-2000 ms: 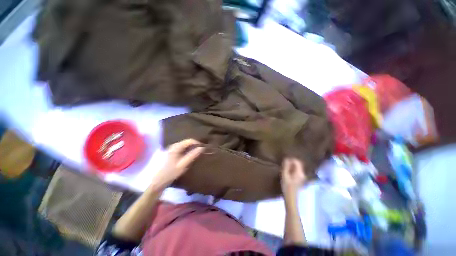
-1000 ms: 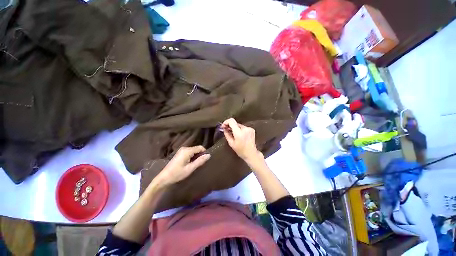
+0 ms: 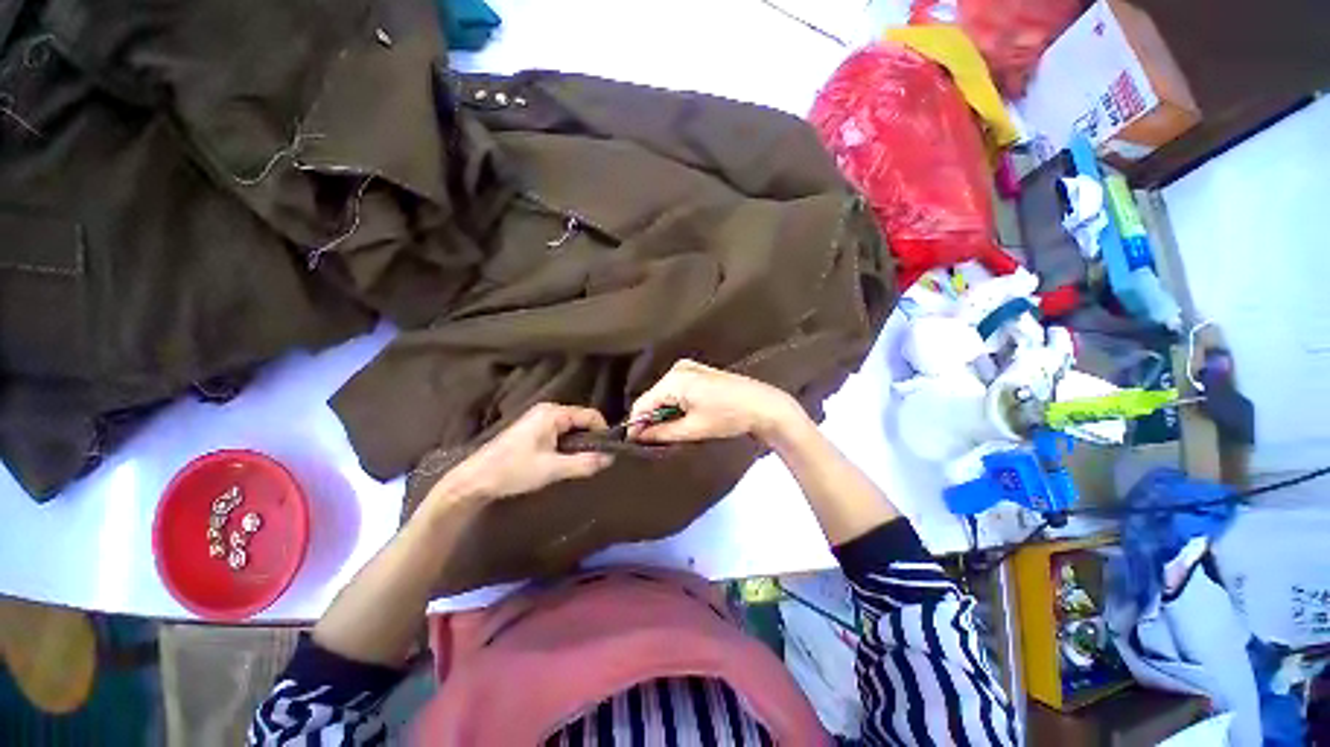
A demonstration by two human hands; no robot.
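Observation:
A dark brown coat (image 3: 686,277) lies across the white table in front of me. My left hand (image 3: 528,455) pinches the coat's front edge between thumb and fingers. My right hand (image 3: 703,404), close beside it, holds a small dark tool (image 3: 652,417), perhaps thread snips, with its tip at the pinched edge. A needle or thread is too small to tell. Pale basting stitches and a loose thread tail show on the coat. Three small pale buttons (image 3: 493,99) sit in a row near a sleeve end.
A red bowl (image 3: 231,534) with several buttons stands at left. A brown coat pile (image 3: 175,190) lies at upper left. At right are a red plastic bag (image 3: 912,153), a cardboard box (image 3: 1111,80), white spools (image 3: 941,365) and a yellow-green tool (image 3: 1111,407).
My right hand has come down beside my left hand and now holds a small dark tool at the edge. My left hand has closed its pinch on the cloth. The view has shifted slightly.

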